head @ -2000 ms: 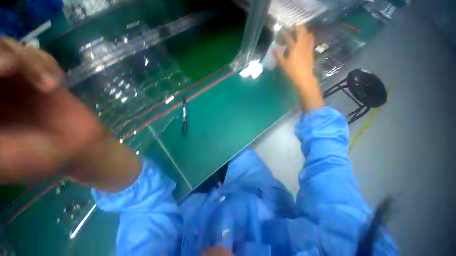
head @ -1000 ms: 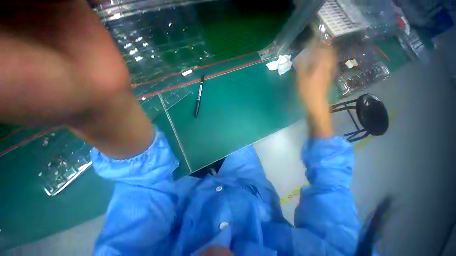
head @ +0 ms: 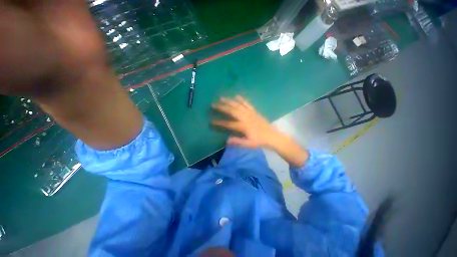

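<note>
My right hand (head: pixel 243 120) is over the front part of the green bench mat (head: pixel 270 83), slightly blurred, fingers apart and nothing seen in it. My left hand (head: pixel 50 45) is raised close to the camera at the upper left, large, blurred and cut off by the picture's edge; its fingers cannot be made out. A black marker pen (head: pixel 192 84) lies alone on the mat, left of my right hand. A whitish pump bottle (head: pixel 314 31) stands at the back right, with a crumpled white wipe (head: pixel 282 44) on its left and another wipe (head: pixel 328 47) on its right.
Clear plastic trays (head: pixel 145 25) lie at the back left behind red lines. Another clear tray (head: pixel 60 165) lies at the left, and clear packaging (head: pixel 373 55) at the right end. A round black stool (head: pixel 379 95) stands on the grey floor at the right.
My right hand has moved away from the bottle, left and towards me over the mat. The bottle and the right wipe now show uncovered. My left hand stays raised near the camera.
</note>
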